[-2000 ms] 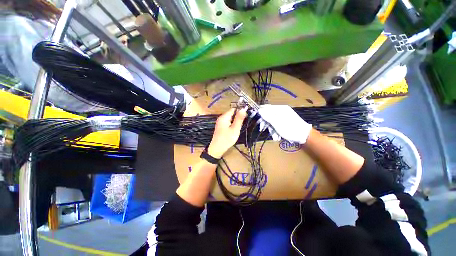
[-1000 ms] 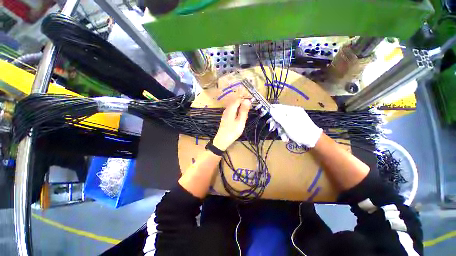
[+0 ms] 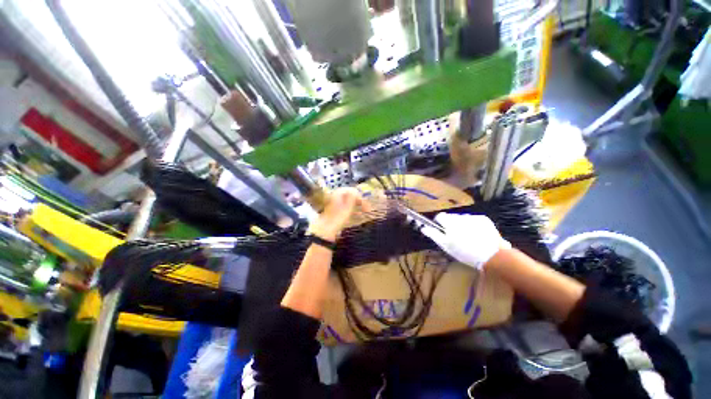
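My right hand (image 3: 469,238), in a white glove, holds a narrow silver metal bar (image 3: 419,219) over the cable bundle. My bare left hand (image 3: 337,212), with a dark wristband, is raised at the bundle's far side, left of the bar and apart from it; blur hides whether its fingers hold anything. The thick bundle of black cables (image 3: 374,240) lies across the cardboard cover (image 3: 378,284). Loose black cables (image 3: 382,312) loop down over the cardboard near its front edge. More thin cables run from the bundle towards the mould.
The green platen (image 3: 382,113) stands above the perforated plate (image 3: 433,136), with steel columns around. A metal rack rail (image 3: 117,312) is at left, a blue bin (image 3: 181,362) below it. A white bucket (image 3: 664,292) with black pieces is at right.
The view has tilted up and shifted. My left hand has moved away from the bar, to the left and forward. My right hand still holds the bar.
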